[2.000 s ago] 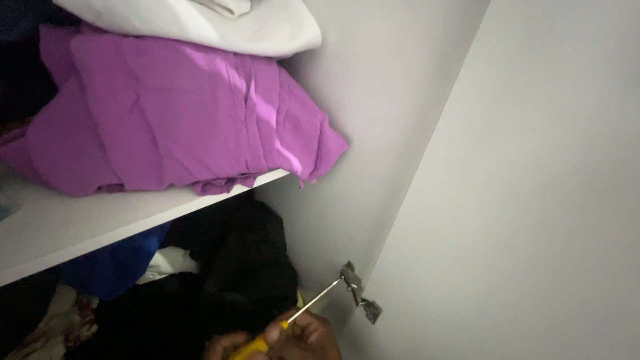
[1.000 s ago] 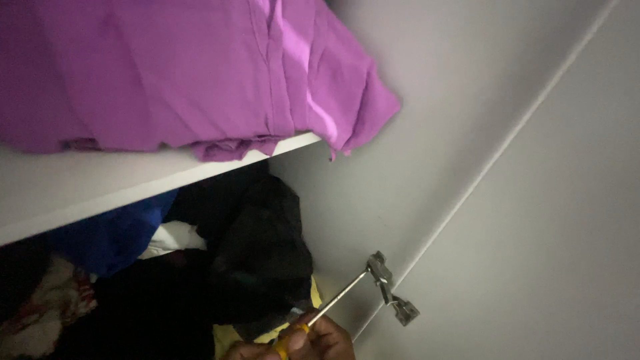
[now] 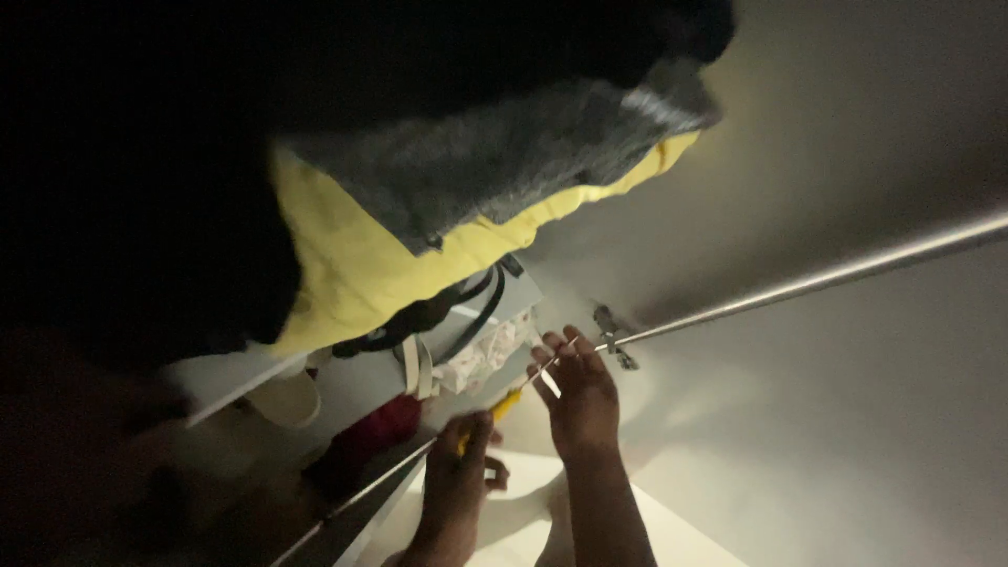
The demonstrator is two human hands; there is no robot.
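Observation:
My left hand (image 3: 461,461) is closed around the yellow handle of a screwdriver (image 3: 506,403), whose thin metal shaft points up and right. My right hand (image 3: 579,386) is raised beside the shaft, fingers spread around its tip; whether they touch it is blurred. Just beyond those fingers, a metal cabinet hinge (image 3: 610,331) sits at the edge between the cabinet's side panel and its door.
Dark and yellow folded cloths (image 3: 346,260) overhang a white shelf (image 3: 244,386) above my hands. Lower down are a floral cloth (image 3: 492,350), dark straps and a red item (image 3: 386,425). The pale door (image 3: 827,409) stands at the right.
The view has swung down to a lower part of the cabinet. The screwdriver tip, at a hinge in both earlier frames, is now by my right hand's fingers. Both hands now show fully.

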